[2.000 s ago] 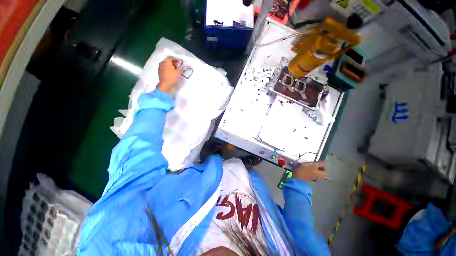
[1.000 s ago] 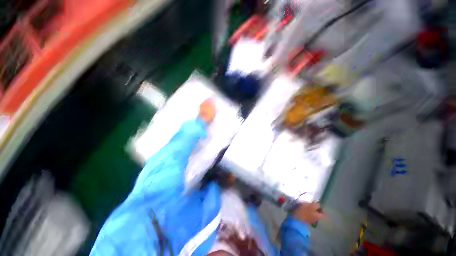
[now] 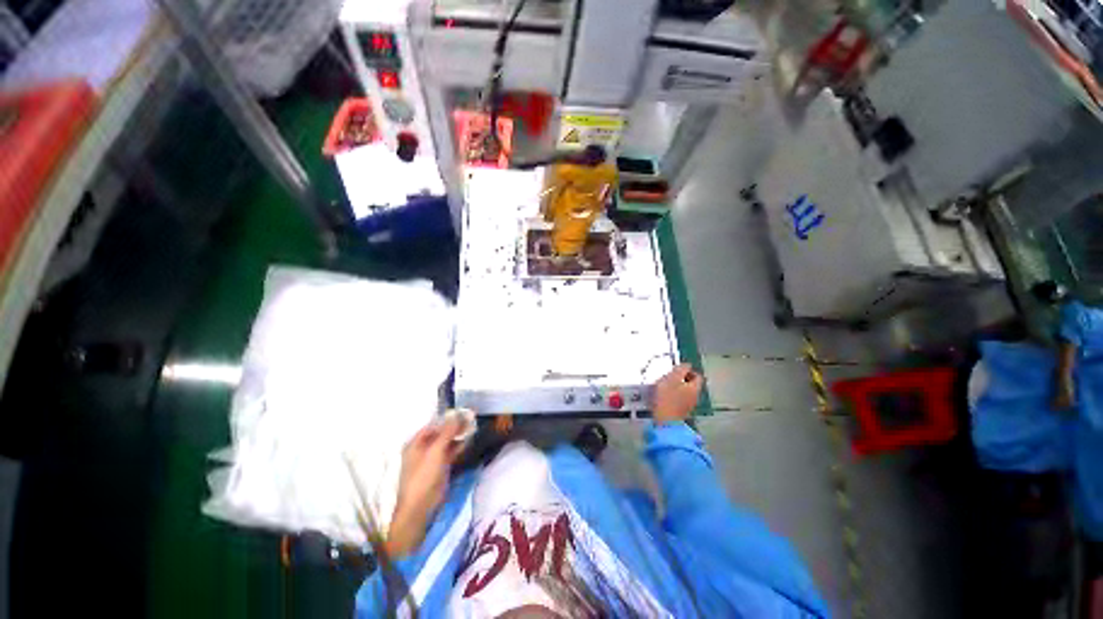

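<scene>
My left hand (image 3: 423, 469) is beside the front-left corner of the machine bed, with a small pale, ring-like part (image 3: 462, 423) at its fingertips. My right hand (image 3: 676, 394) is at the bed's front-right corner, fingers curled; whether it holds anything cannot be told. The white machine bed (image 3: 550, 333) is strewn with dark specks. A brown fixture (image 3: 589, 255) sits on it, with the amber machine head (image 3: 578, 200) over it, partly hiding its nests. White blister trays (image 3: 345, 375) lie left of the bed; no dark ring shows in them.
Red and grey buttons (image 3: 616, 399) line the bed's front edge. A control box with a red display (image 3: 385, 55) and a blue bin (image 3: 405, 218) stand back left. A small dark-green box (image 3: 642, 187) is behind the fixture. A red crate (image 3: 898, 410) and another person's blue sleeve (image 3: 1084, 363) are at right.
My left hand has come back from over the tray towards my body. My right hand remains by the bed's front-right corner. The camera view has turned, and the ring seen on the tray no longer shows.
</scene>
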